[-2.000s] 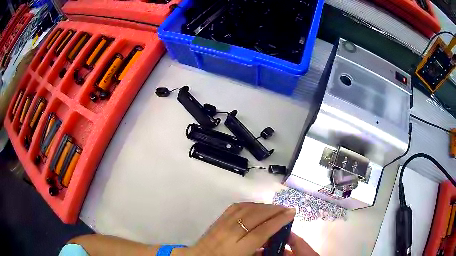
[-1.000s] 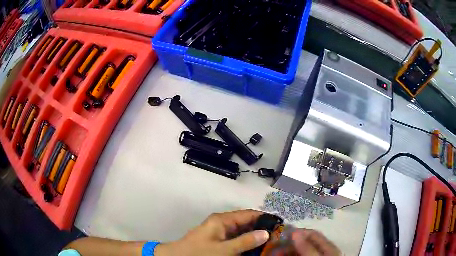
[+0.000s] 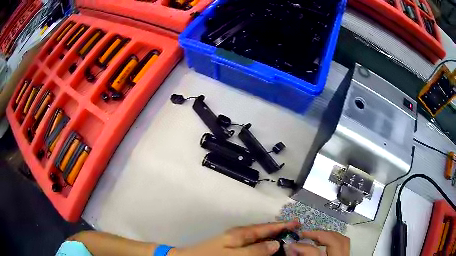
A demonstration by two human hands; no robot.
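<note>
My left hand point(image 3: 245, 241) and my right hand point(image 3: 317, 244) are together at the bottom edge, partly cut off. Both grip a small black housing point(image 3: 286, 238) between them. Most of it is hidden by the fingers. Several black plastic housings point(image 3: 231, 170) lie mid-table with small square caps on thin tethers. A heap of tiny silver screws point(image 3: 312, 216) lies just beyond my hands.
A red-orange foam tray point(image 3: 107, 107) with orange cells stands at left. A blue bin point(image 3: 265, 75) of black parts is at the back. The silver screw feeder point(image 3: 372, 125) is at right, with the black electric screwdriver point(image 3: 399, 239) beyond it on a white sheet.
The orange part seen between my hands a second ago no longer shows. My right hand has closed in around the black housing. The view has shifted, and the loose housings have not moved.
</note>
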